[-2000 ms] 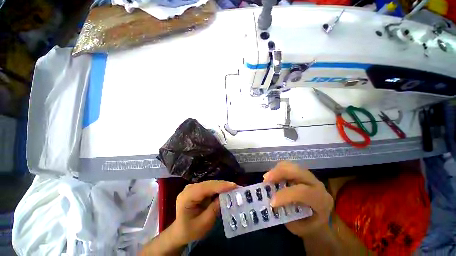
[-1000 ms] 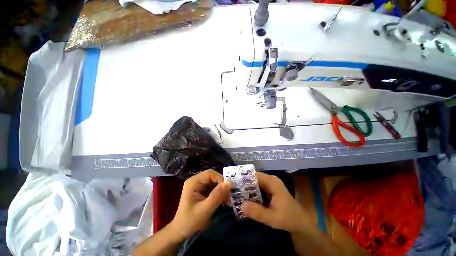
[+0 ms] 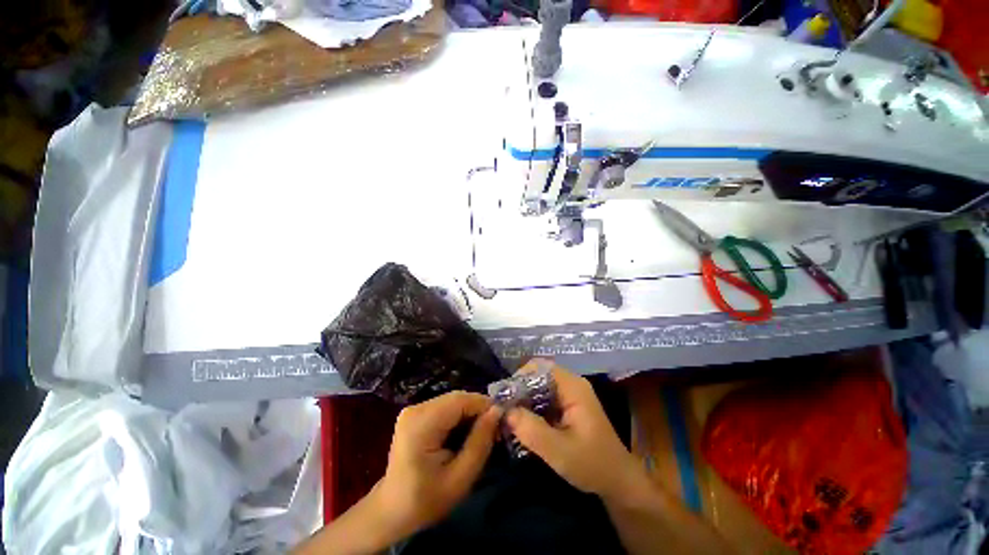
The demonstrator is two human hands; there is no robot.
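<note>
A small silver blister pack (image 3: 525,392) with dark capsules is between my two hands, in front of the table edge. My right hand (image 3: 573,436) holds it, with the thumb across its face. My left hand (image 3: 439,450) has its thumb and fingertips at the pack's left edge. My fingers cover much of the pack. A crumpled black plastic bag (image 3: 403,334) lies on the table's front edge, just beyond my left hand.
The white sewing machine head (image 3: 651,108) stands at the back right. Scissors (image 3: 721,271) and dark red snips (image 3: 819,273) lie right of the needle area. A grey-white tray (image 3: 87,249) is at left. White bags (image 3: 141,466) and a red bag (image 3: 813,455) are below.
The blister pack has gone from wide and flat to upright, then tilted and more covered by my fingers. Both hands are closer together. The black bag stays on the table edge.
</note>
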